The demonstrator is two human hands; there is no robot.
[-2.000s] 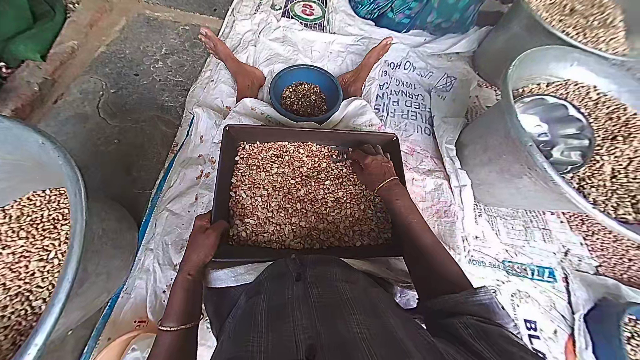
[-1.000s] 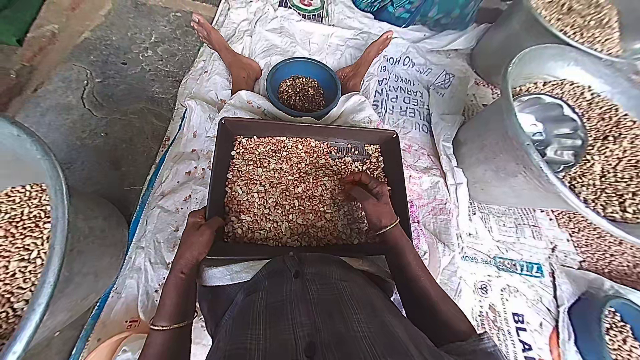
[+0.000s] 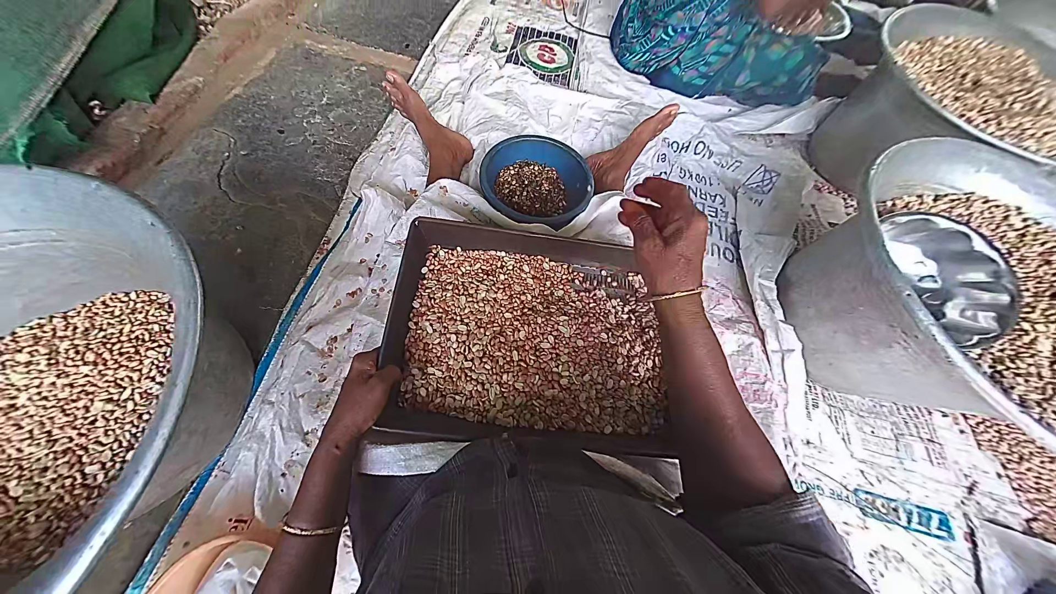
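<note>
A dark rectangular tray [image 3: 400, 318] rests on my lap, spread with pale and reddish-brown split beans or nuts [image 3: 528, 346]. My left hand [image 3: 369, 394] grips the tray's left edge near its lower corner. Raised above the tray's upper right corner is my right hand [image 3: 667, 231], its thumb and fingers bent close together; whether a small piece is between them cannot be told. Just beyond the tray, between my bare feet, stands a blue plastic bowl [image 3: 536, 220] holding dark brown bits [image 3: 530, 187]. Part of the tray's ridged bottom shows at the upper right.
Large metal tubs of nuts or beans stand at the left [image 3: 186, 272] and right [image 3: 825, 289], with another tub [image 3: 858, 132] at the upper right. A fluted metal bowl [image 3: 949, 280] lies in the right one. Printed white sacks [image 3: 751, 330] cover the floor. Another person in patterned blue cloth [image 3: 709, 49] sits ahead.
My right hand has moved from the beans in the tray up and forward to above its far right corner. My left hand stays on the left edge.
</note>
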